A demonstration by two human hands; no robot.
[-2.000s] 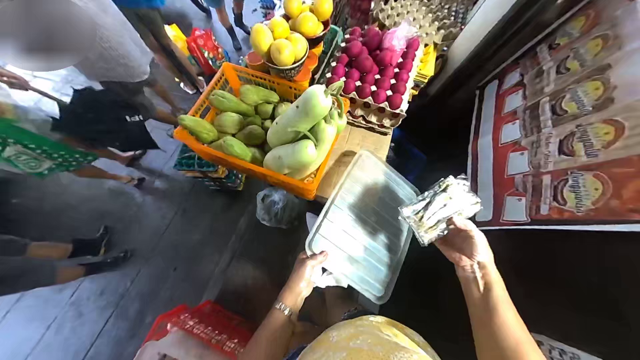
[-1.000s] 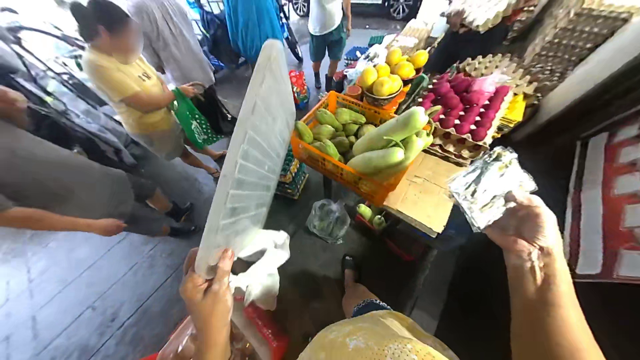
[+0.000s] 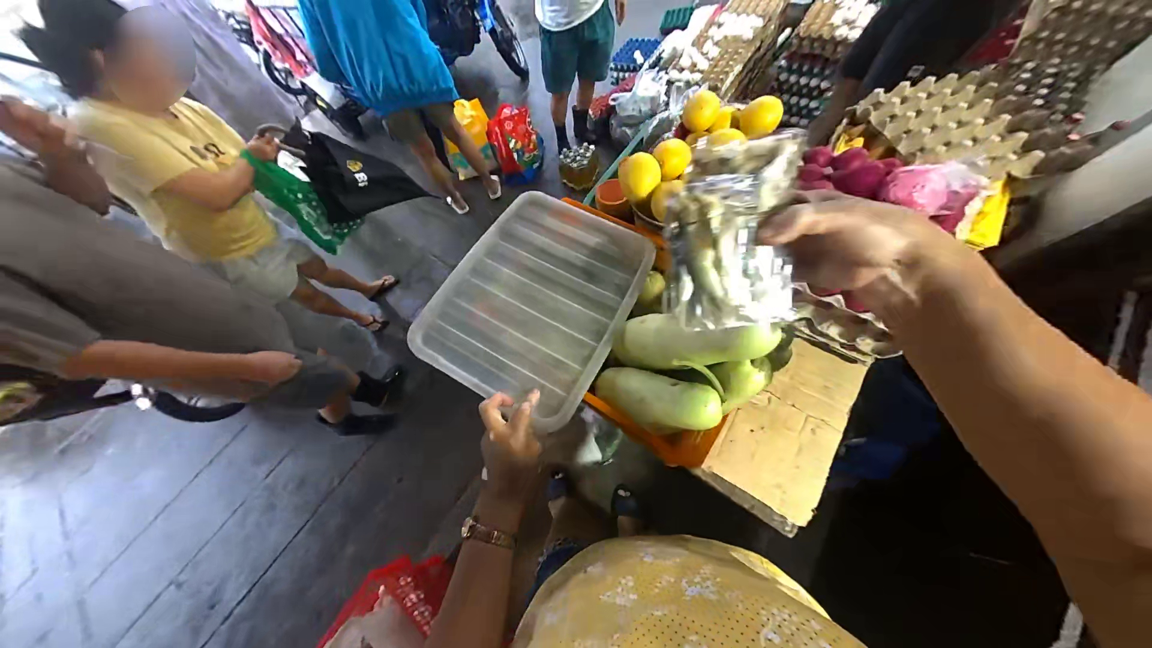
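Observation:
My left hand (image 3: 511, 436) grips the near corner of a translucent plastic lid (image 3: 540, 301), held out flat over the left part of an orange crate (image 3: 688, 448). In my right hand (image 3: 841, 238) is a clear plastic packet (image 3: 729, 238) with pale contents that I cannot make out. It hangs above the crate and partly hides the yellow fruit behind. Large pale green gourds (image 3: 661, 399) lie in the crate; the lid and the packet cover much of the rest.
A cardboard sheet (image 3: 787, 427) lies right of the crate. Yellow fruit (image 3: 639, 177), dark pink eggs (image 3: 859, 173) and egg trays (image 3: 945, 121) stand beyond. A person in a yellow shirt (image 3: 193, 175) and other people are at the left. A red bag (image 3: 400, 585) sits by my left arm.
The lid, steeply tilted one second ago, now lies flatter and beside the crate's gourds. My right hand has brought the packet left, over the crate. The white bag seen by my left hand no longer shows.

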